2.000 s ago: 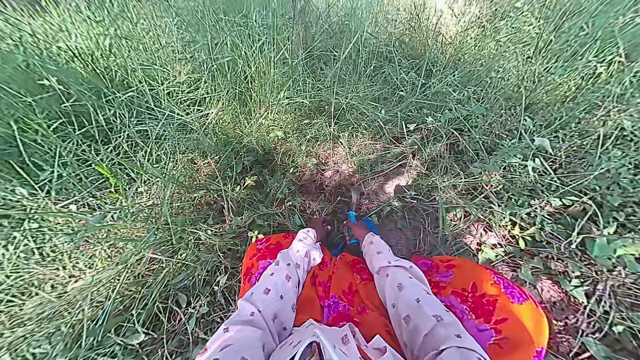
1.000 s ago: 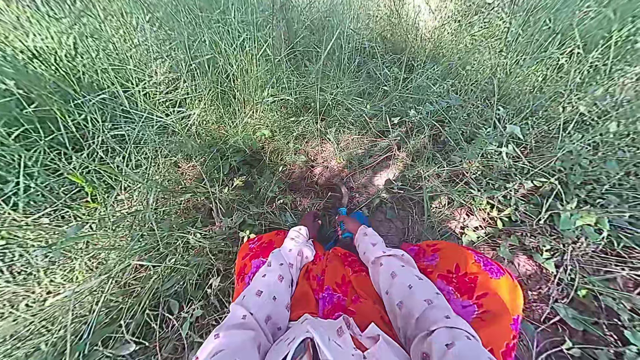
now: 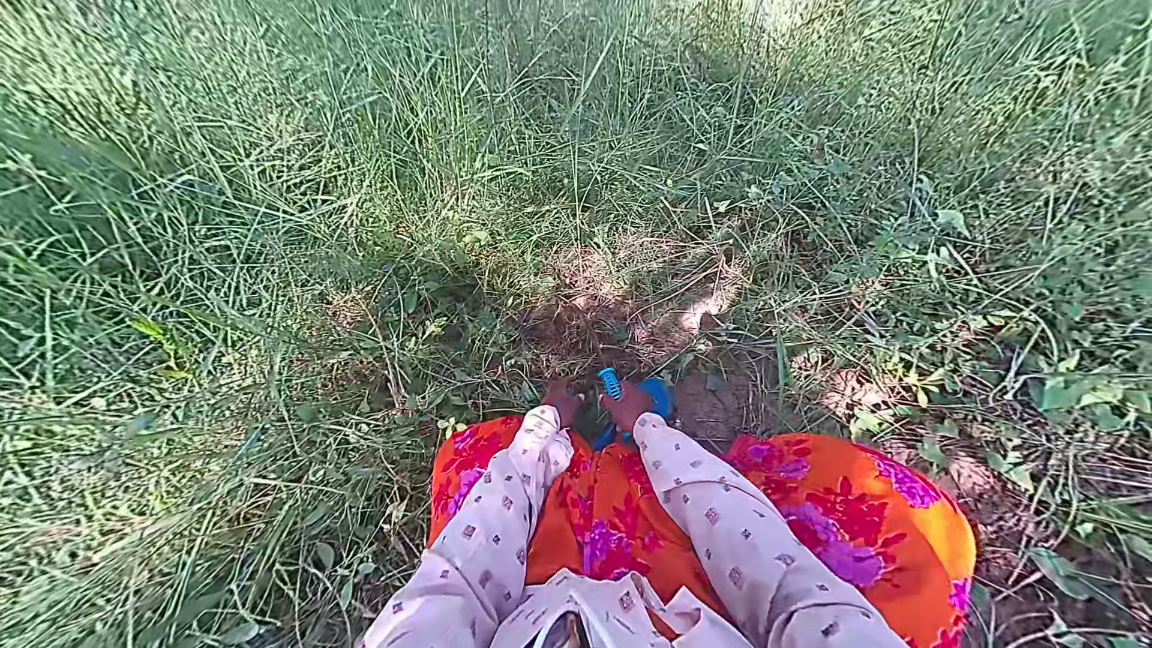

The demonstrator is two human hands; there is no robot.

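My right hand [image 3: 627, 406] is closed around a blue ribbed handle [image 3: 610, 383], whose end sticks up above the fingers; a tool's blade cannot be made out. Close on its left, low over the ground, is my left hand [image 3: 562, 400], its fingers partly hidden and small in view; whether it grips some grass cannot be told. Blue footwear [image 3: 659, 397] seems to show just beyond and beside my right hand. Both forearms, in pale patterned sleeves [image 3: 738, 531], reach forward over an orange floral skirt [image 3: 846, 513].
Tall green grass [image 3: 378, 135] stands ahead and to the left. Dry cut or flattened stems lie on a patch of bare soil [image 3: 585, 315] just beyond my hands. Low leafy plants [image 3: 1080, 391] grow at the right.
The blue handle now stands up more plainly from my right hand, and the pale curved piece seen above it earlier no longer shows. Both hands stay low and close together.
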